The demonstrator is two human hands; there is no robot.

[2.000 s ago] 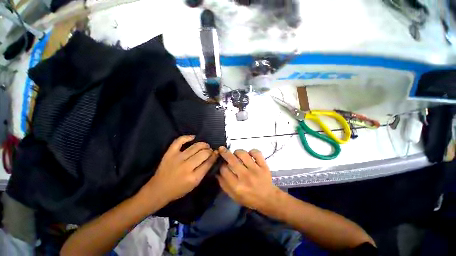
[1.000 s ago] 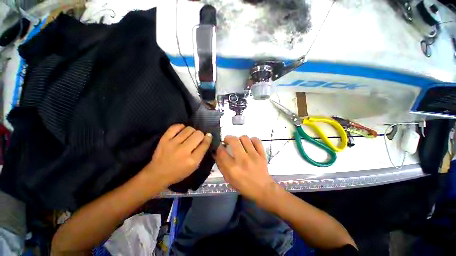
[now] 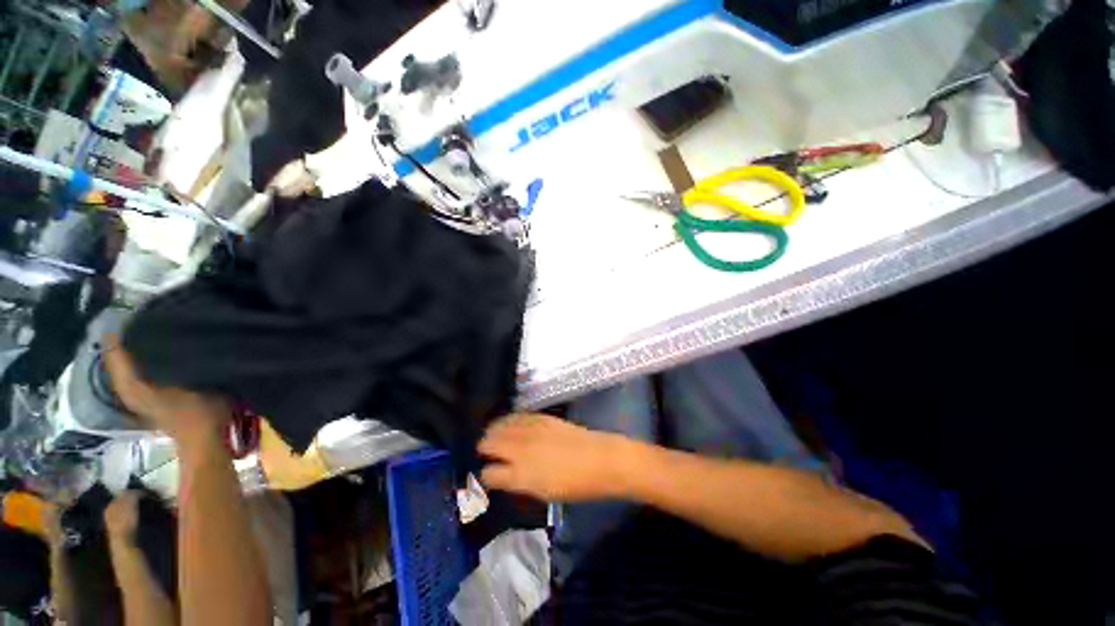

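Observation:
The black garment (image 3: 355, 306) lies bunched on the left of the white machine table, its right edge beside the metal needle area (image 3: 501, 210). My left hand (image 3: 165, 397) is at the cloth's far left end; its fingers are partly hidden, so its grip is unclear. My right hand (image 3: 538, 459) is at the table's front edge, its fingers closed on the cloth's lower right corner, which hangs over the edge.
Scissors with yellow and green handles (image 3: 734, 218) lie right of the needle. A brown tab (image 3: 675, 169) and a red-orange tool (image 3: 838, 155) lie near them. A blue crate (image 3: 422, 538) stands below the table edge. Another person's arms (image 3: 128, 556) show at the lower left.
The view has turned left. My left hand has moved from near the needle to the cloth's far left. My right hand has moved down to the front edge, and the garment is more bunched.

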